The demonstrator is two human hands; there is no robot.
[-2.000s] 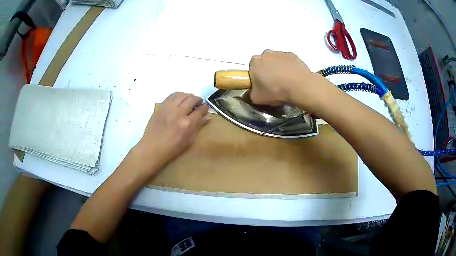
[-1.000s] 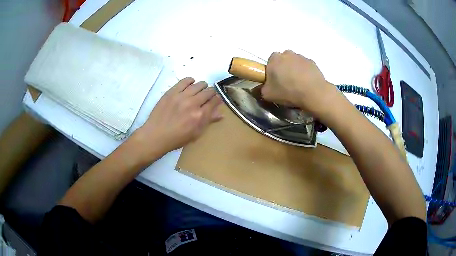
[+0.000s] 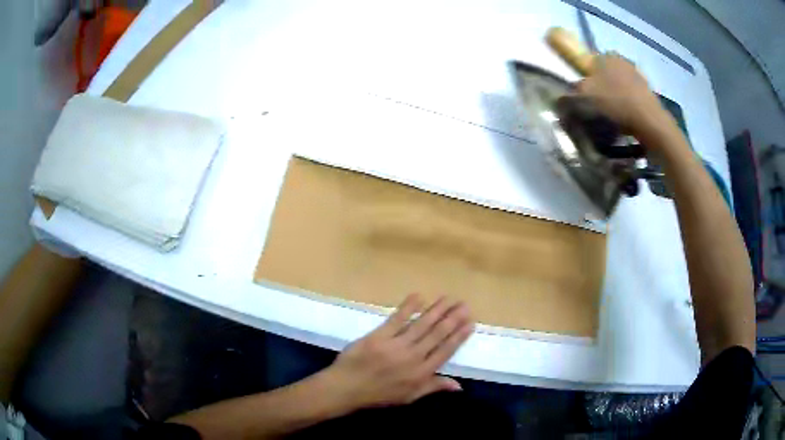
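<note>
The tan-brown card template (image 3: 430, 241) lies flat on the white table, with a thin white fabric edge along its near and far borders. My left hand (image 3: 409, 352) lies with fingers spread on the template's near edge, holding nothing. My right hand (image 3: 615, 86) grips the yellow wooden handle of the steam iron (image 3: 568, 137), which is blurred and beyond the template's far right corner. The iron looks tilted and off the template; how high it is above the table I cannot tell.
A stack of off-white panels (image 3: 129, 168) lies at the table's left edge, near a brown strip (image 3: 159, 51). The dark iron rest (image 3: 671, 112) is partly hidden behind my right wrist. A scissor blade (image 3: 586, 30) shows behind the iron. An orange thing (image 3: 101, 43) is beyond the table.
The iron in my right hand has moved off the template, away and to the right. My left hand has moved from the template's far left part to its near edge.
</note>
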